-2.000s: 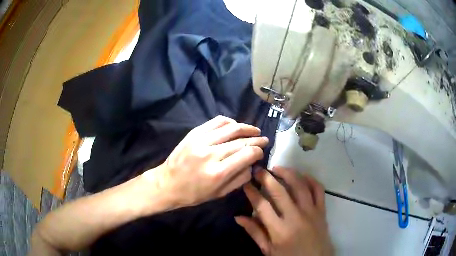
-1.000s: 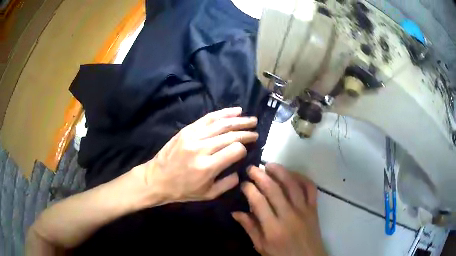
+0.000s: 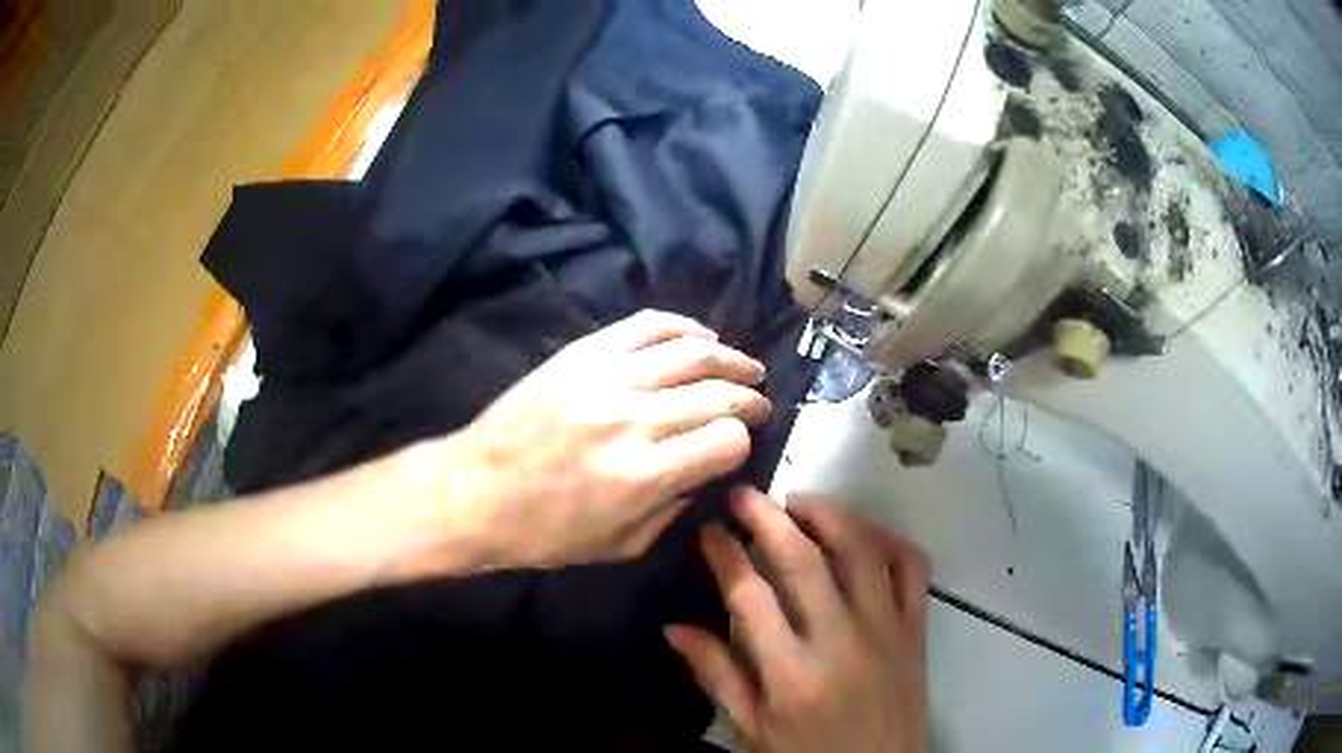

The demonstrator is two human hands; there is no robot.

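A large black to navy garment piece (image 3: 486, 280) lies rumpled over the table and down toward my lap. Its right edge runs under the presser foot (image 3: 812, 341) of the white sewing machine head (image 3: 942, 221). My left hand (image 3: 618, 441) lies flat on the cloth, fingers bent and close together, just below the foot. My right hand (image 3: 810, 633) is at the cloth edge nearer to me, its fingertips on the cloth and its thumb spread. The needle tip is too small to make out.
Blue-handled thread snips (image 3: 1138, 633) lie on the white bed at the right. Loose thread (image 3: 1007, 456) hangs near the tension dial (image 3: 916, 439). A tan cardboard-covered side (image 3: 162, 191) with orange tape (image 3: 346, 125) is at the left. A blue lamp head (image 3: 1245, 165) shows behind the machine.
The view has shifted, so the machine head appears farther right. Both hands stay on the cloth near the foot, and the cloth folds beyond my left hand have changed shape.
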